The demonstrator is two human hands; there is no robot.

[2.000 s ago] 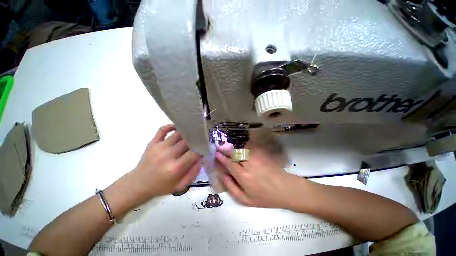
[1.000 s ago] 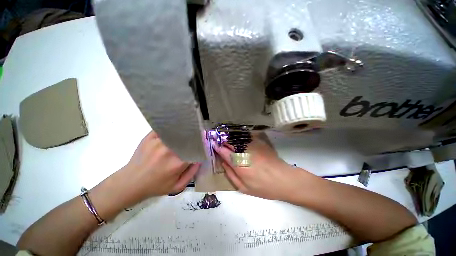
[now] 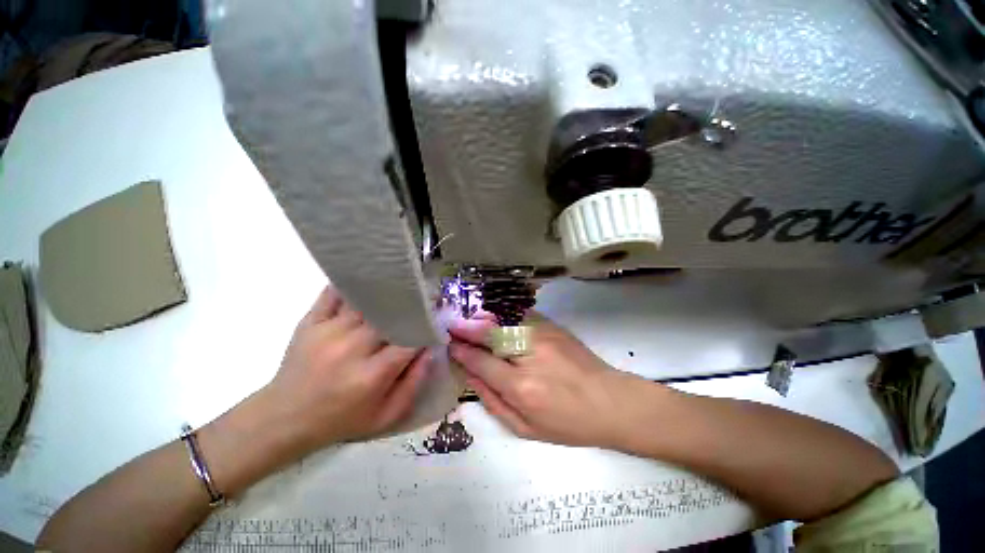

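A khaki pocket piece (image 3: 437,402) lies under the needle area, mostly covered by my hands and blurred. My left hand (image 3: 351,367) holds its left side, fingers bent, partly behind the machine head's edge. My right hand (image 3: 529,378) pinches it at the right, fingertips close beside the lit presser foot (image 3: 464,294). The needle itself cannot be made out. The sewing machine head (image 3: 313,162), with a white ribbed tension dial (image 3: 610,225), stands above my hands.
A single khaki piece (image 3: 113,259) lies flat at the left. A stack of cut pieces (image 3: 13,362) is at the left edge. A crumpled khaki bundle (image 3: 915,400) sits at the right end. A small metal tab (image 3: 780,371) is on the bed's front edge. Ruler marks (image 3: 616,506) run along the front.
The khaki piece showed flat below my fingers one second ago; now it is turned and mostly covered. My right fingers have shifted slightly left. The view has shifted slightly.
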